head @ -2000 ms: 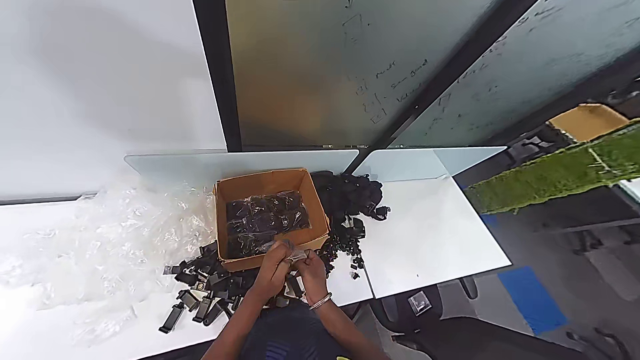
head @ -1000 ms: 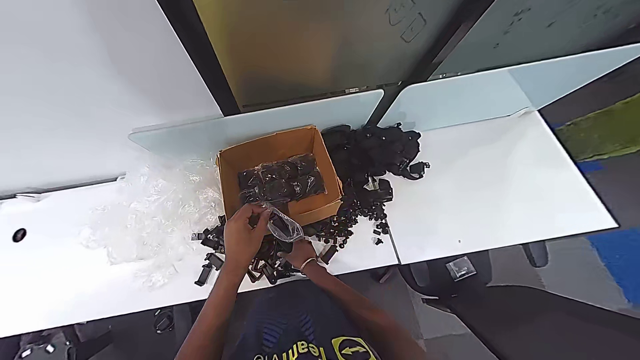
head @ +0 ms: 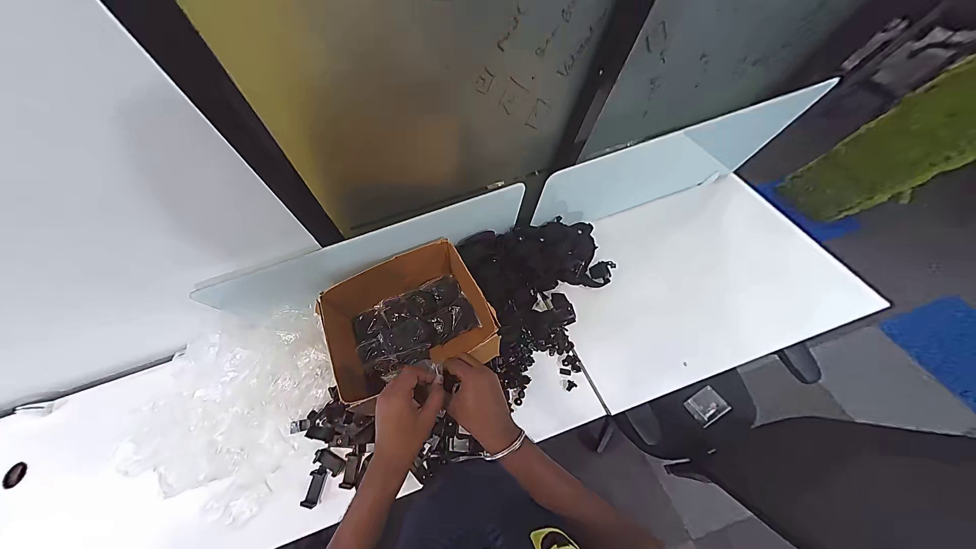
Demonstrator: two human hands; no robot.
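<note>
My left hand [head: 408, 408] and my right hand [head: 476, 396] meet at the near edge of an open cardboard box [head: 333, 347]. Between their fingertips they pinch a small clear plastic bag [head: 433, 369]; what is inside it cannot be told. Dark items in clear wrapping [head: 412, 316] fill much of the box. Around and below my hands lie loose black plastic parts [head: 332, 461], some like small clamps. A bracelet circles my right wrist.
A heap of clear plastic bags [head: 229, 412] covers the white table [head: 686, 305] left of the box. Black straps and parts [head: 526, 259] are piled to its right, beside small black pieces [head: 518, 366]. A glass divider [head: 633, 183] runs behind. A dark chair [head: 823, 473] stands at right.
One second ago my hands were farther apart, the left holding up a clear bag and the right down among the black parts. Now both are together at the bag. The view has shifted.
</note>
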